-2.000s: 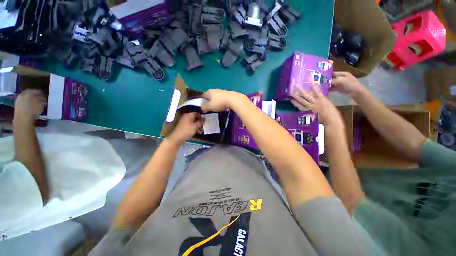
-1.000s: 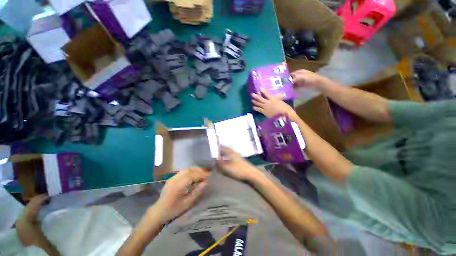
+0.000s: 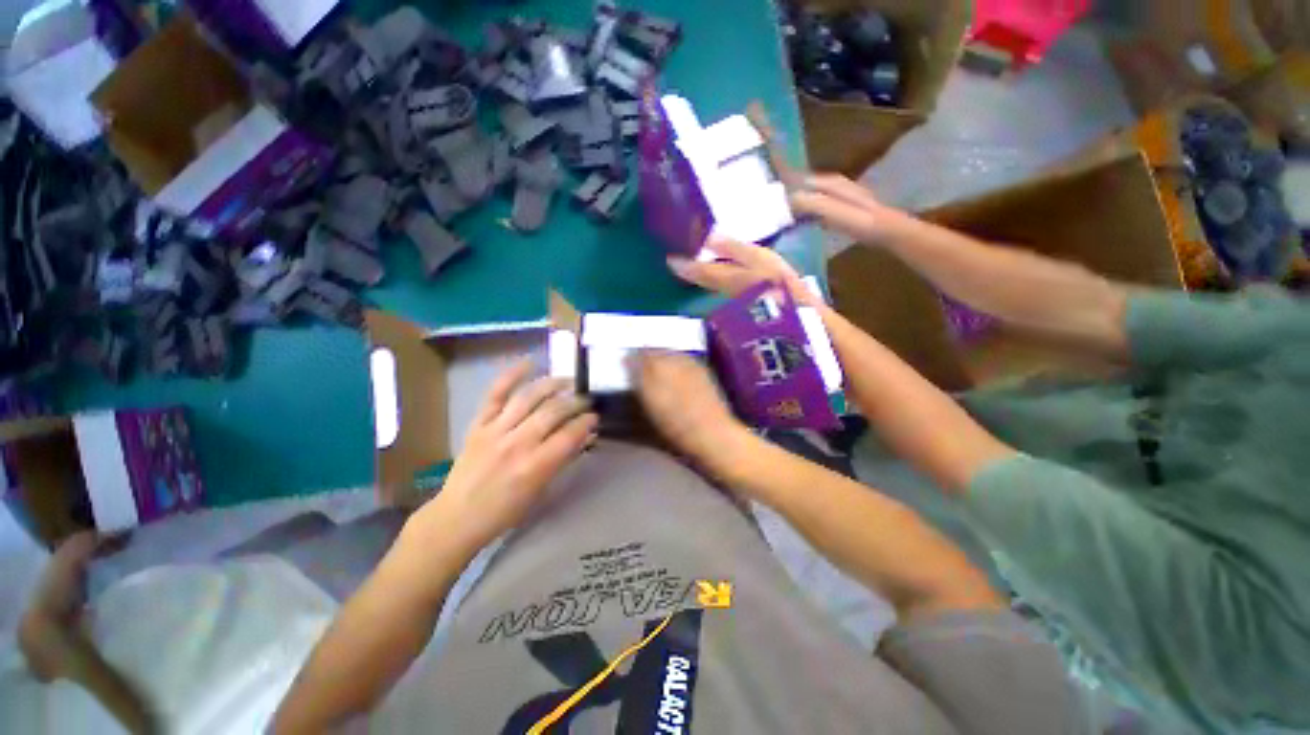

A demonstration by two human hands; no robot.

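An open retail box [image 3: 474, 376] lies on its side at the table's front edge, its brown inside and white flap showing. My left hand [image 3: 529, 428] rests on the box's near side, fingers slightly bent. My right hand [image 3: 678, 399] is blurred and lies at a white box panel [image 3: 644, 335] just right of it; whether it grips the panel cannot be told. A purple retail box [image 3: 776, 356] with a white flap stands right beside my right hand.
A heap of grey plastic clips [image 3: 431, 122] covers the table's back. Another open purple box [image 3: 216, 144] sits on it. At right, a person's hands [image 3: 848, 208] hold an open purple box [image 3: 675, 172]. Cartons [image 3: 1063, 244] stand beyond the table's right edge. Another person's arm is at left.
My left hand has moved up onto the open box's near side. My right hand has shifted slightly right and up. The other person's purple box is now open and tilted, further left.
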